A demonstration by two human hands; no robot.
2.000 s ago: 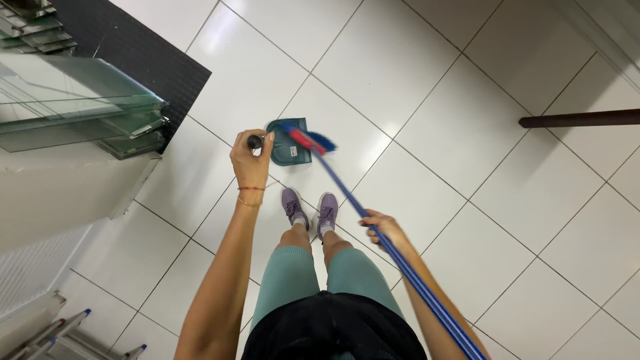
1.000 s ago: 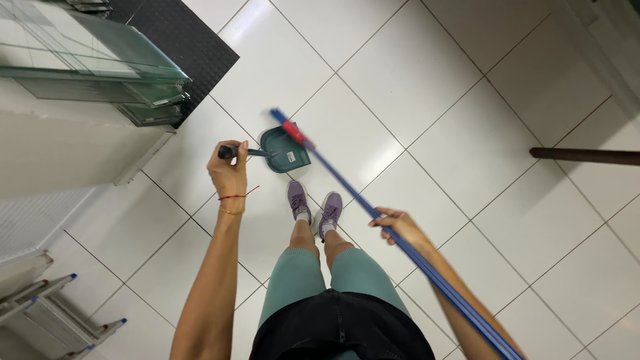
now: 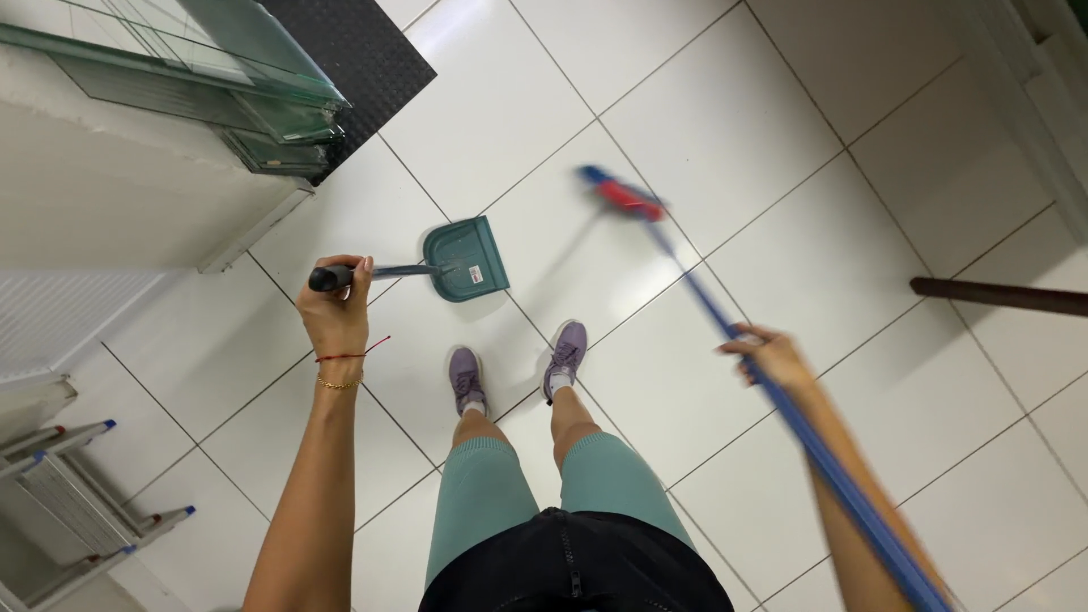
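My left hand (image 3: 338,306) is closed round the black grip of a long-handled green dustpan (image 3: 466,257), whose pan is above the white floor tiles, ahead of my feet, with its wide edge facing right. My right hand (image 3: 769,361) grips the blue pole of a broom (image 3: 837,484). The pole runs from the lower right up to a blurred red and blue broom head (image 3: 627,197), which is to the right of the dustpan and apart from it. Whether the bristles touch the floor I cannot tell.
Glass sheets (image 3: 280,110) are stacked at the upper left, beside a black textured mat (image 3: 353,59). An aluminium stepladder (image 3: 81,501) is at the lower left. A dark brown pole (image 3: 1003,295) juts in from the right. My purple shoes (image 3: 565,353) are on the tiles.
The broom head has moved right, away from the dustpan, which it overlapped in view two seconds ago. My feet are now farther apart. Both hands have kept their holds.
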